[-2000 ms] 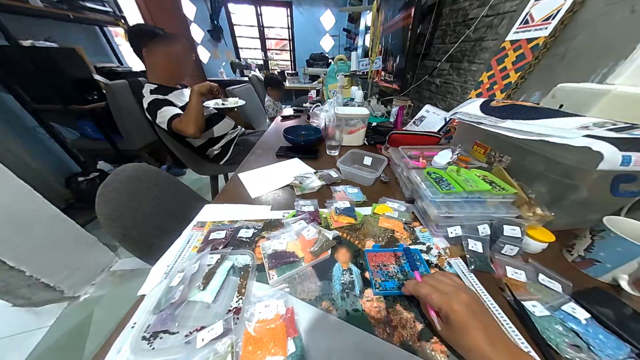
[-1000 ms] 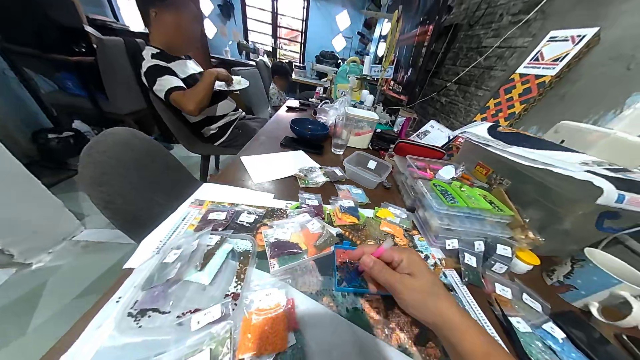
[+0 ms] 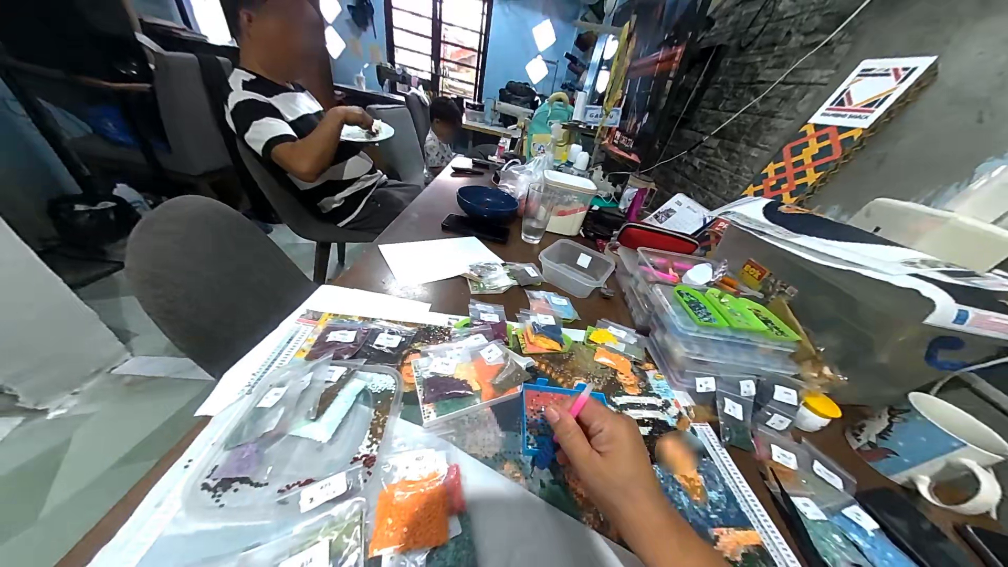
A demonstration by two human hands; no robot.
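Note:
My right hand pinches a pink applicator pen between thumb and finger, over a small blue tray that holds small loose beads. Under the tray lies a diamond painting canvas, partly covered by a pale sheet. Left of the tray is a white-edged tray with bags of dark and orange beads on it. A clear plastic tray with bags and scattered dark beads lies farther left. A bag of orange beads is at the lower middle. My left hand does not show.
Stacked clear cases with green trays stand at right, near a mug and black tweezers. Farther back are an empty plastic container, a glass and a blue bowl. A seated person holds a plate.
The pen, lower and tip down near the canvas two seconds ago, is now raised upright over the blue tray. My right hand has moved to the left, and the view has shifted somewhat.

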